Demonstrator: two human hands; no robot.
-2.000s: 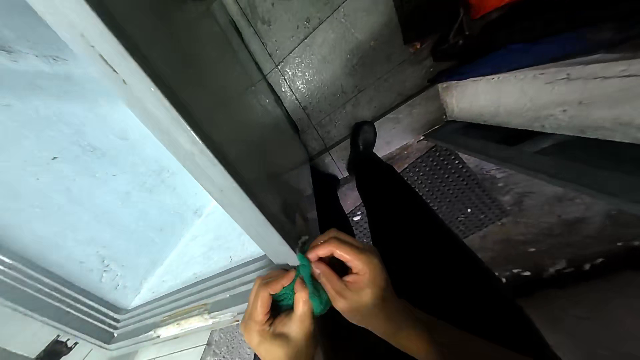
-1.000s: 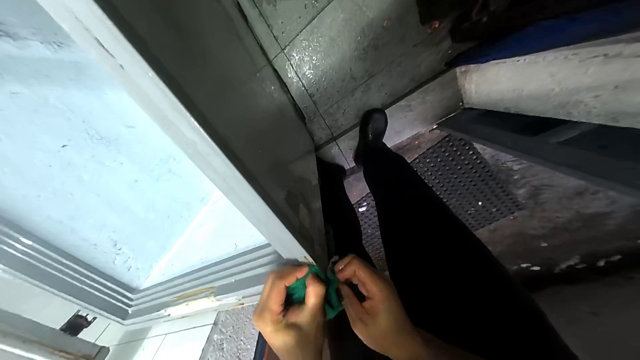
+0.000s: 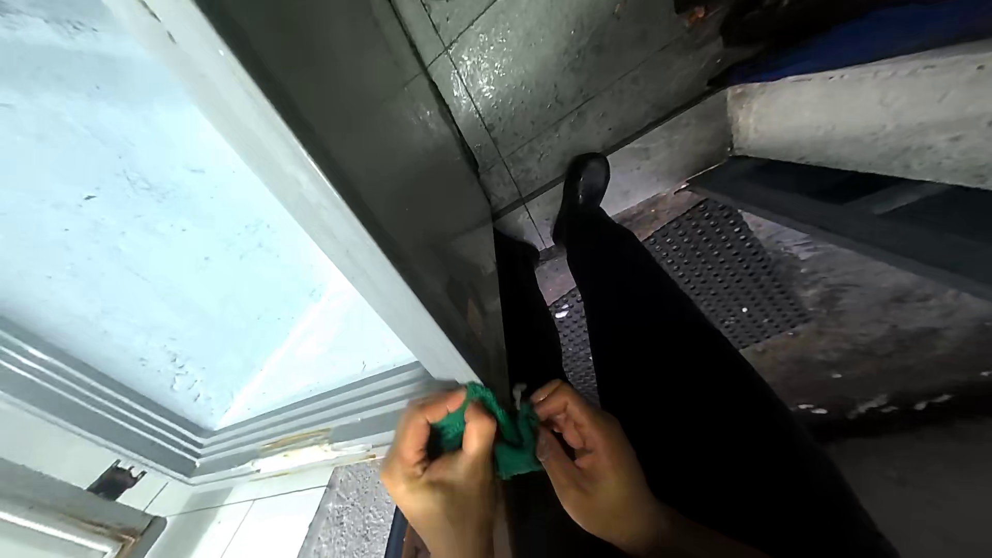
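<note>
A crumpled piece of green fabric (image 3: 515, 457) is held between both hands, low in the middle of the head view. My left hand (image 3: 449, 457) pinches its left part between thumb and fingers. My right hand (image 3: 585, 457) grips its right edge with thumb and fingertips. A small pale bit (image 3: 519, 394) shows at the top of the fabric, by my right fingertips; what it is I cannot tell. Part of the fabric is hidden behind the fingers.
Left of the hands runs a grey metal door or window frame (image 3: 333, 209) with ribbed rails (image 3: 310, 411). My legs in black trousers and a black shoe (image 3: 589, 182) are below. A black studded rubber mat (image 3: 721, 271) lies on the floor, beside a low white ledge (image 3: 860, 116).
The green fabric is more spread out between the hands than one second ago, when it was bunched up. Both hands have kept hold of it.
</note>
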